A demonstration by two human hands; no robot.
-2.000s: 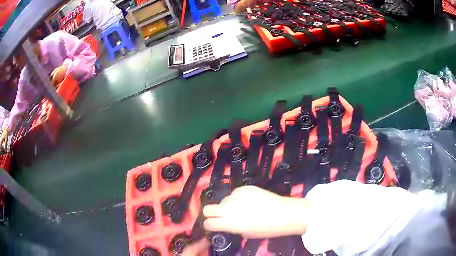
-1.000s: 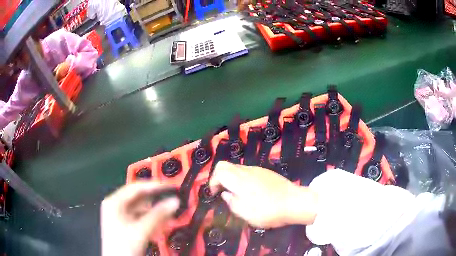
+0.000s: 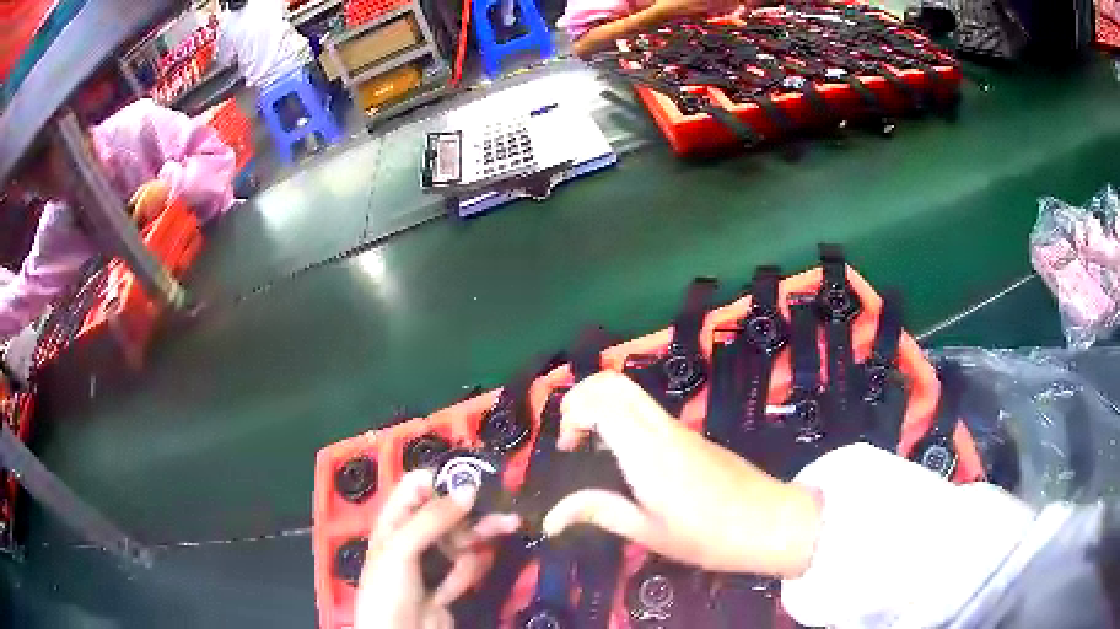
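My left hand (image 3: 424, 553) holds a black watch head (image 3: 464, 477) between thumb and fingers above the left part of the orange-red tray (image 3: 332, 590). My right hand (image 3: 651, 473) is just to its right, thumb and fingers apart around a dark strap (image 3: 571, 485); whether it grips the strap is hard to tell. Strapped watches (image 3: 764, 327) lie across the middle and right of the tray. Bare watch heads (image 3: 356, 477) sit in pockets at its left. The hands hide part of the tray's middle.
A calculator (image 3: 506, 148) and papers on a blue-edged clipboard (image 3: 540, 191) lie across the green bench. A filled red tray (image 3: 737, 127) stands behind. Clear plastic (image 3: 1044, 406) and a bag with pink contents (image 3: 1081, 264) are at right. A person in pink (image 3: 172, 141) works at upper left.
My left hand has come in and now raises a watch head over the tray. My right hand has opened its fingers wider. A pink sleeve and arm now show behind the far tray.
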